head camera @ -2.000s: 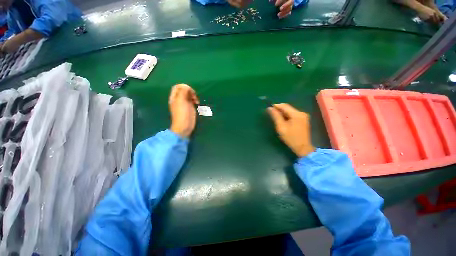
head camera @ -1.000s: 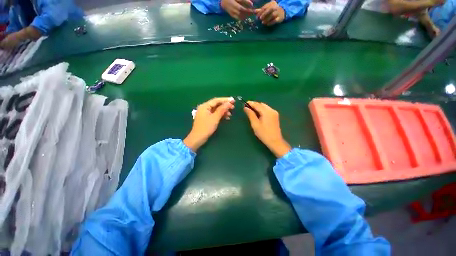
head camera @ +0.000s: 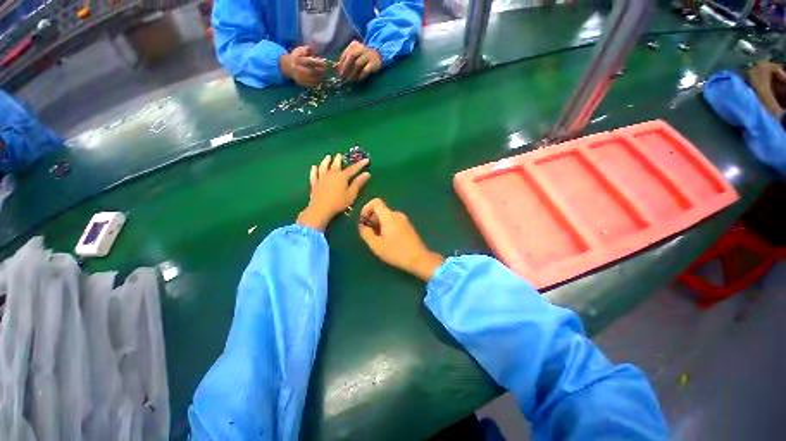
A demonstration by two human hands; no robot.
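Note:
A small dark electronic assembly [head camera: 357, 156] with shiny bits lies on the green belt. My left hand [head camera: 333, 191] reaches over the belt, fingers spread, with its fingertips at the assembly's near edge; a firm grip does not show. My right hand [head camera: 395, 238] is curled just right of and below it, closed on a thin dark tool, apparently tweezers [head camera: 369, 223], mostly hidden by the fingers. A tiny pale bit [head camera: 348, 210] shows between the hands. A small white piece [head camera: 252, 230] lies on the green surface left of my left sleeve.
A pink foam tray [head camera: 560, 239] with recesses lies at the right, beside a metal post [head camera: 595, 77]. A white square item [head camera: 101, 233] is at the left, above crumpled whitish film [head camera: 77, 344]. A person opposite handles loose small parts [head camera: 310, 96]. Another person's sleeve is far right.
The view has turned right. My left hand has left my right hand's fingertips and reached out to the assembly, its fingers now spread. The white square item has shifted left in view.

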